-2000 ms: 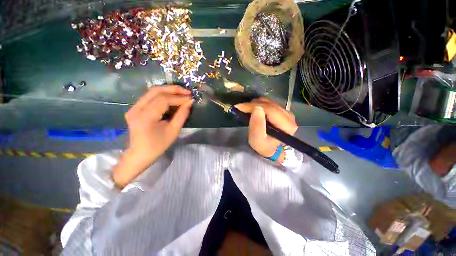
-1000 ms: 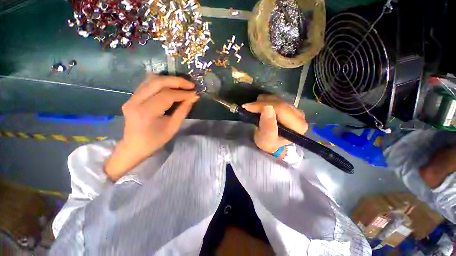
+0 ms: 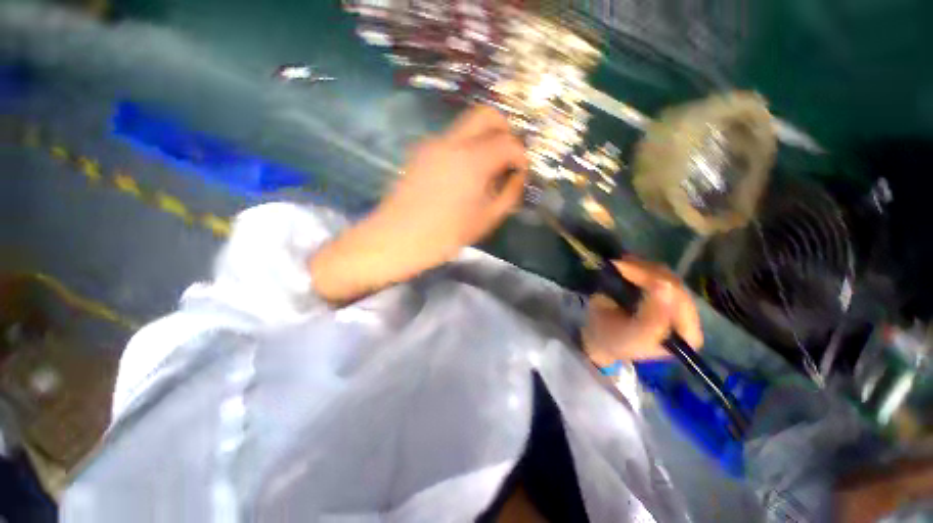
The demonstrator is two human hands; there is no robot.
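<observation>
The frame is blurred and tilted. My right hand (image 3: 647, 315) holds the black soldering iron (image 3: 706, 380) like a pen, its metal shaft pointing up and left. My left hand (image 3: 442, 199) is beside the tip end with thumb and fingers together; blur hides whether a part is between them. The pile of gold and white metal tabs (image 3: 547, 82) lies just beyond my left hand. The pile of dark red components (image 3: 440, 41) lies left of the tabs. A small amber lump (image 3: 596, 211) lies near the iron's shaft.
The tan bowl with silver metal wool (image 3: 706, 169) stands at the upper right, with the black fan and its round wire guard (image 3: 793, 255) beyond. A few small parts (image 3: 300, 74) lie at the upper left. Blue plastic pieces (image 3: 194, 153) show below the bench edge. Another person's sleeve (image 3: 808, 449) shows lower right.
The whole view has rotated clockwise and blurred. My left hand appears higher and further right, and my right hand lower and further right. The iron is still in my right hand.
</observation>
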